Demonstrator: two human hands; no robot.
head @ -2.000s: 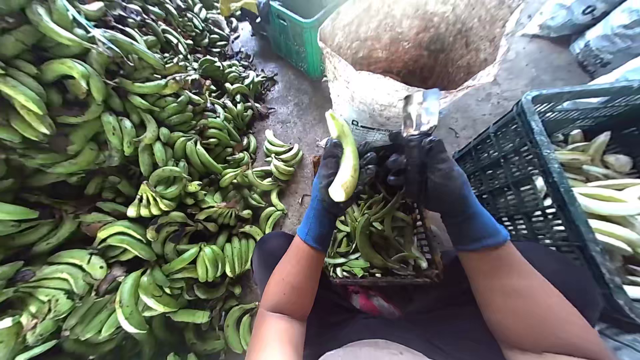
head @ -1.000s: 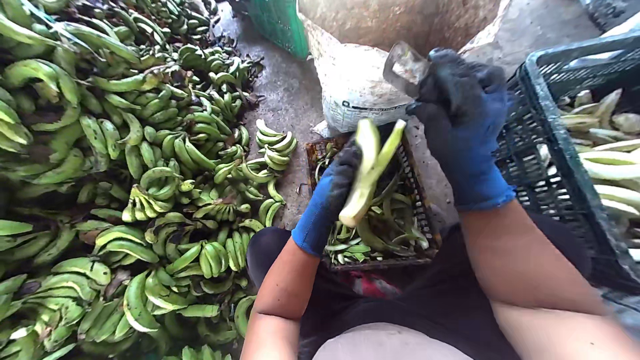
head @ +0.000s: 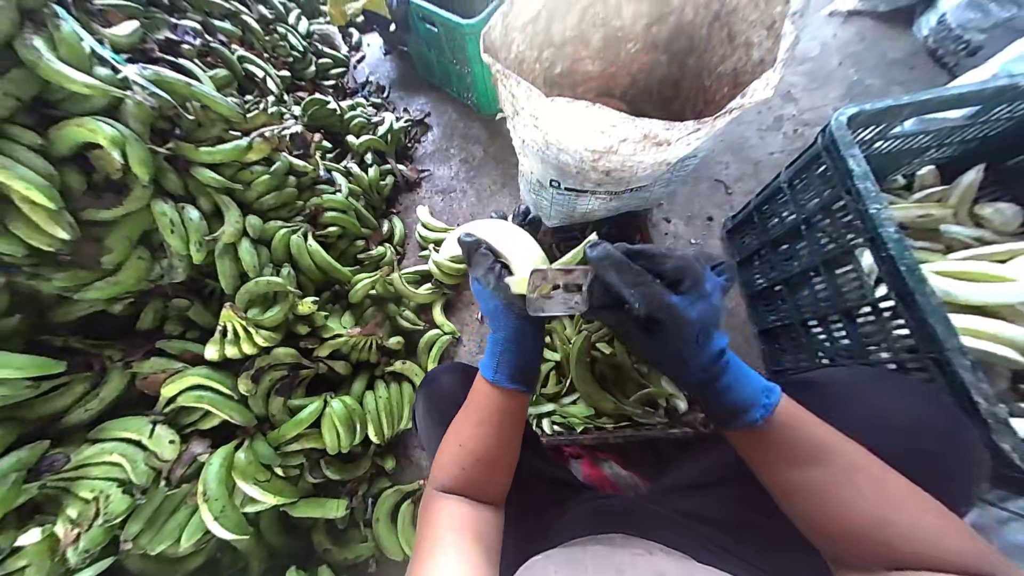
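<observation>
My left hand (head: 500, 300), in a blue and black glove, is closed around a pale, mostly peeled green plantain (head: 506, 242). A flat metal peeling blade with a slot (head: 559, 291) touches the plantain's near end, and my gloved right hand (head: 668, 300) grips it. A strip of green peel (head: 576, 251) sticks up between the blade and my right fingers. Below both hands, a crate between my legs holds green peels (head: 596, 376). How the tool's handle sits in my right hand is hidden.
Green plantain bunches (head: 264, 312) are heaped across the left. A large open woven sack (head: 592, 152) stands ahead, beside a green crate (head: 460, 56). On the right, a dark plastic crate (head: 808, 264) holds peeled plantains (head: 980, 280). Filled bags (head: 968, 36) lie at the upper right.
The blade, held up and away from the plantain a second ago, is now down against it. The plantain has turned from steeply upright to lying more across, and its peel strip has shifted.
</observation>
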